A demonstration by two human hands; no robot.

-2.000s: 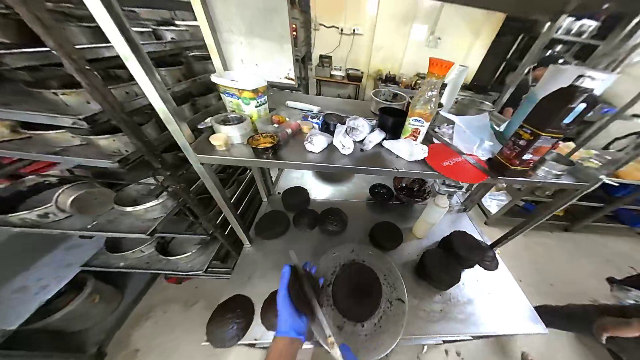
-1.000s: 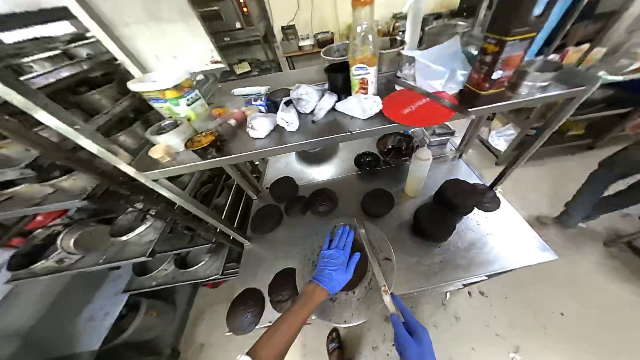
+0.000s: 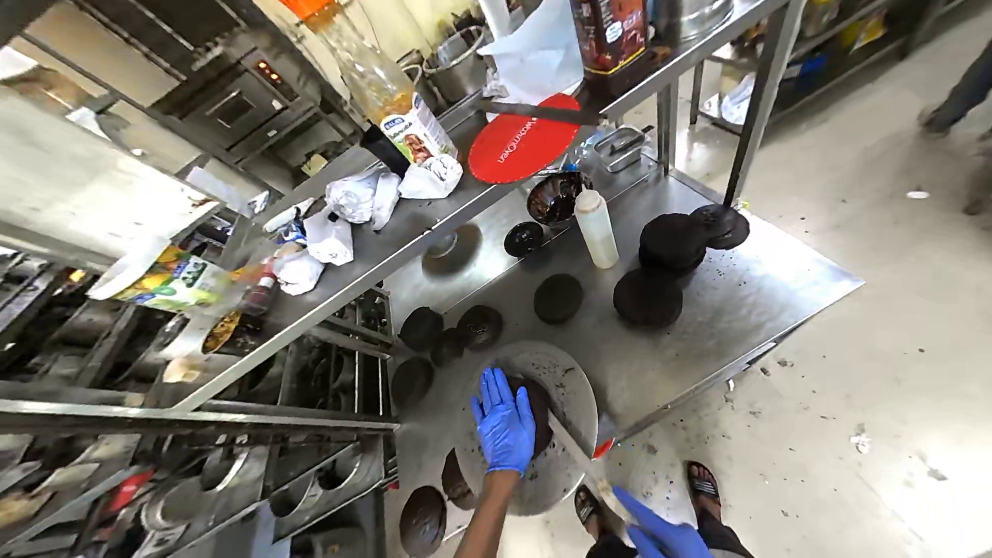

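A dark round cake layer (image 3: 540, 411) lies on a round metal turntable plate (image 3: 581, 372). My left hand (image 3: 505, 426), in a blue glove, rests flat on its top with the fingers extended. Gloved in blue too, my right hand (image 3: 659, 531) holds the handle of a long knife (image 3: 570, 443) near the table's front edge. The blade reaches the cake's right side; whether it has entered the cake cannot be told. More dark cake layers (image 3: 422, 521) lie left of the plate, others (image 3: 558, 298) behind it, and a stack (image 3: 673, 240) stands to the right.
Behind the cakes stand a squeeze bottle (image 3: 597, 232) and a bowl with dark residue (image 3: 556, 198). A raised metal shelf (image 3: 403, 240) holds white wrapped bundles (image 3: 353, 198), a red disc (image 3: 523, 141) and bottles. Racks with round pans (image 3: 178, 500) stand at left. Another person's leg (image 3: 965, 89) shows at upper right.
Two seconds ago my left hand was at the plate's left side beside the knife; a second ago it lay flat on the cake, as now. The view has turned.
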